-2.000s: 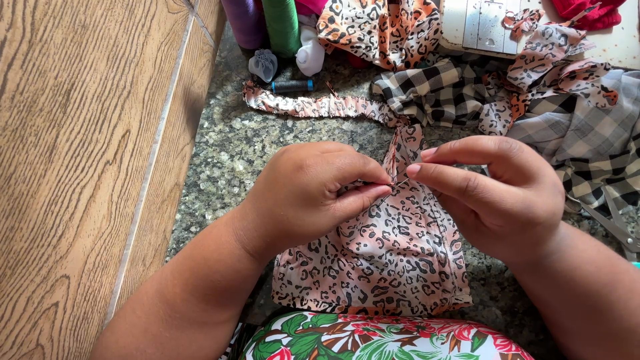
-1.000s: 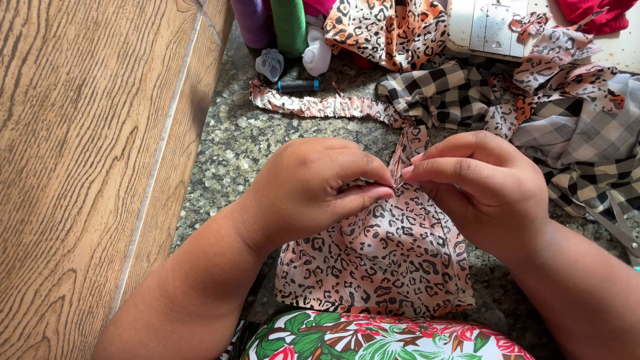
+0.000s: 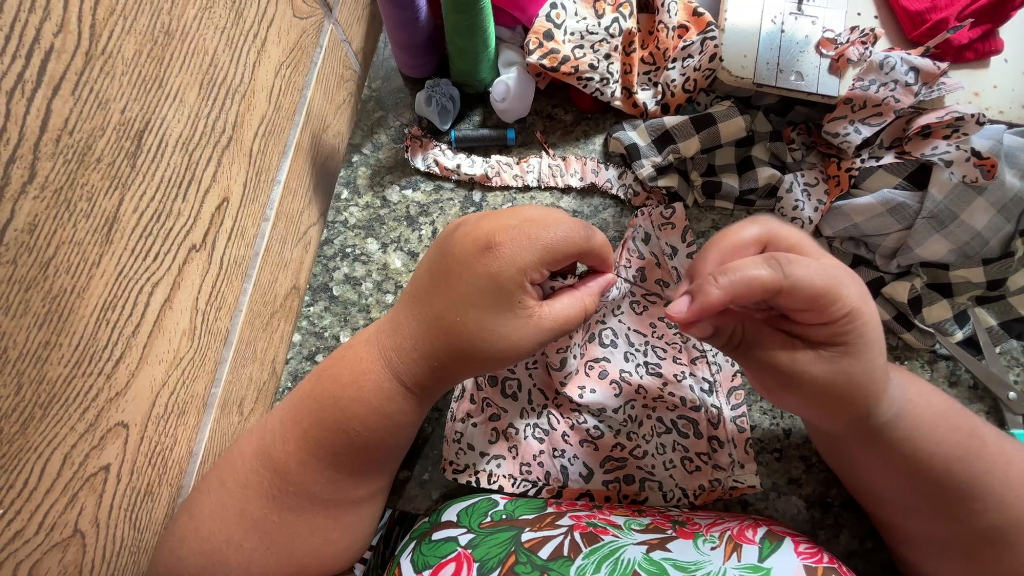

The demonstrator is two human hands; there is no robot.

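Note:
A leopard-print fabric piece (image 3: 616, 408) lies on the granite surface below my hands. My left hand (image 3: 512, 288) pinches a gathered bit of this fabric between thumb and forefinger. To its right, my right hand (image 3: 776, 312) has thumb and fingertips pressed together, apart from the cloth; a thin dark line, thread or a needle, runs between both sets of fingertips. Whatever sits inside the right fingertips is too small to tell. A narrow gathered leopard-print strip (image 3: 520, 170) extends to the upper left from the top of the piece.
Beyond the strip are a dark thread spool (image 3: 483, 137), a green thread cone (image 3: 470, 48) and a purple one (image 3: 410, 36). Black checked fabric (image 3: 712, 152) is heaped at the right, near metal scissors (image 3: 988, 372). A sewing machine's bed (image 3: 740, 48) shows at the upper right.
My right hand has moved away to the right from my left fingertips, where the two nearly met a second ago. My left hand still pinches the cloth.

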